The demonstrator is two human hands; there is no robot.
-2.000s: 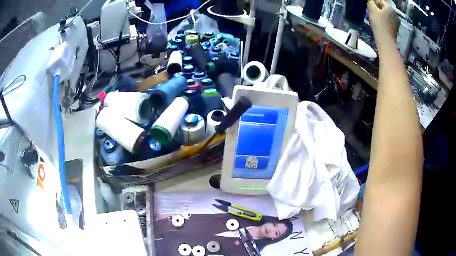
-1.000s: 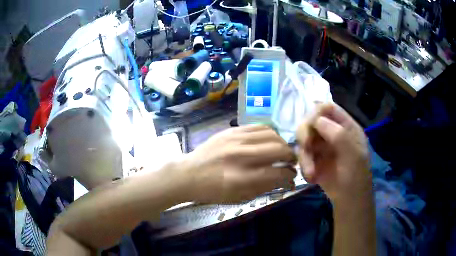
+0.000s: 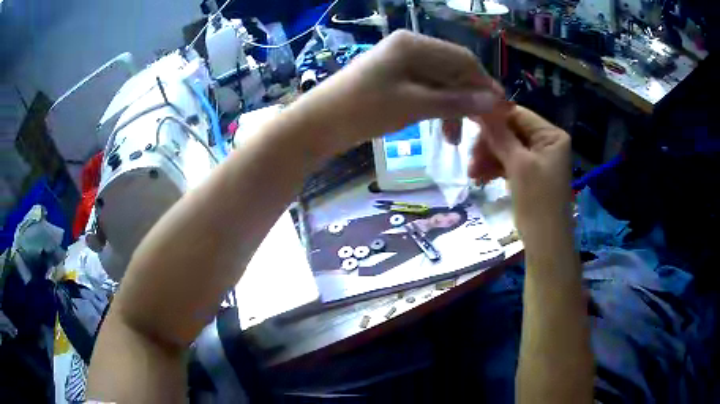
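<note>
My left hand [image 3: 438, 79] is raised in front of the control panel, its forearm crossing the view from the lower left. My right hand [image 3: 527, 150] is raised beside it on the right. The fingertips of both hands meet and look pinched; whatever may be between them is too fine or blurred to tell. The sewing machine head [image 3: 146, 193], big and white, stands at the left, partly behind my left arm. The needle area is hidden. The white machine bed [image 3: 272, 276] glares under the lamp.
The control panel [image 3: 404, 162] and white cloth [image 3: 450, 170] stand behind my hands. Yellow-green snips [image 3: 401, 207], dark snips or tweezers [image 3: 424, 241] and several bobbins [image 3: 361, 252] lie on the printed picture [image 3: 331, 276]. Dark fabric [image 3: 426, 347] hangs in front of the table edge.
My right hand has come down from the upper right to meet my left hand, which has entered view. Both have since risen together, uncovering the printed picture and bobbins.
</note>
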